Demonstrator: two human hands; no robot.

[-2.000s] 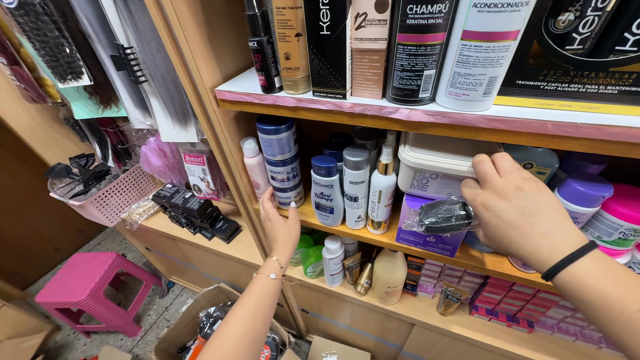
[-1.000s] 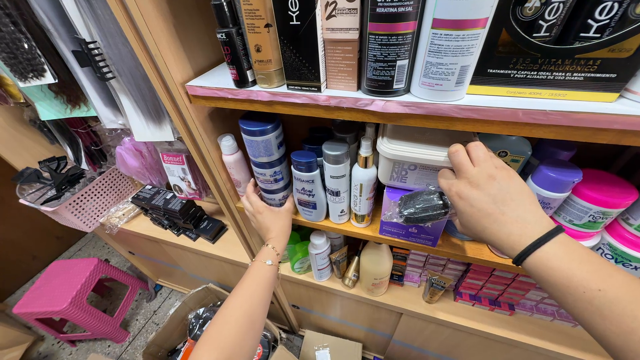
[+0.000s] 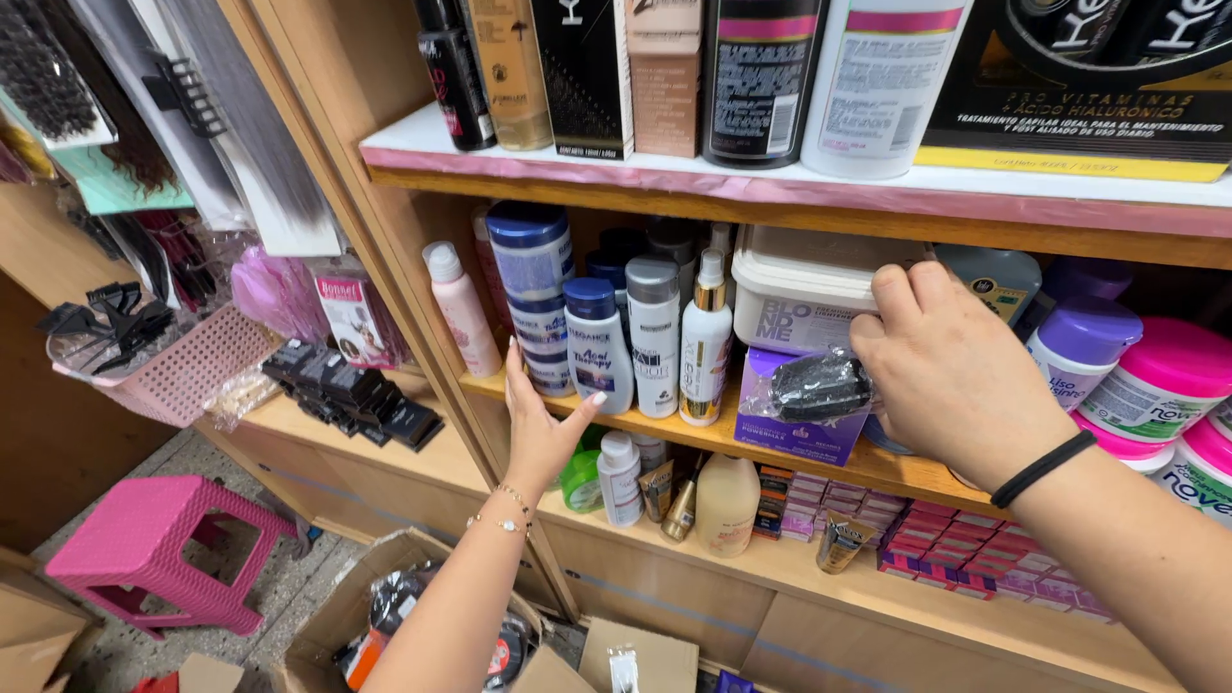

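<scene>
On the middle shelf, my left hand (image 3: 549,423) rests its spread fingers against the stacked blue-lidded jars (image 3: 539,332) and the blue-capped Elegance bottle (image 3: 599,351), grasping neither firmly. My right hand (image 3: 948,371) has a black item in clear plastic wrap (image 3: 823,385) hanging from it, in front of a purple box (image 3: 794,438). Its fingertips are at the right corner of a white lidded tub (image 3: 818,289) that stands on that box. Between the hands are a grey-capped bottle (image 3: 654,337) and a gold-necked spray bottle (image 3: 705,342). A pink bottle (image 3: 464,313) leans at the shelf's left end.
Tall bottles and boxes line the upper shelf (image 3: 674,183). Pink- and purple-lidded jars (image 3: 1169,385) stand at right. Below are small bottles and stacked little boxes (image 3: 962,539). An open carton (image 3: 327,616), a pink stool (image 3: 144,539) and a pink basket (image 3: 173,375) are at left.
My left hand has shifted from beside the stacked jars to in front of them, its thumb now at the Elegance bottle. My right hand stays by the tub with the wrapped black item.
</scene>
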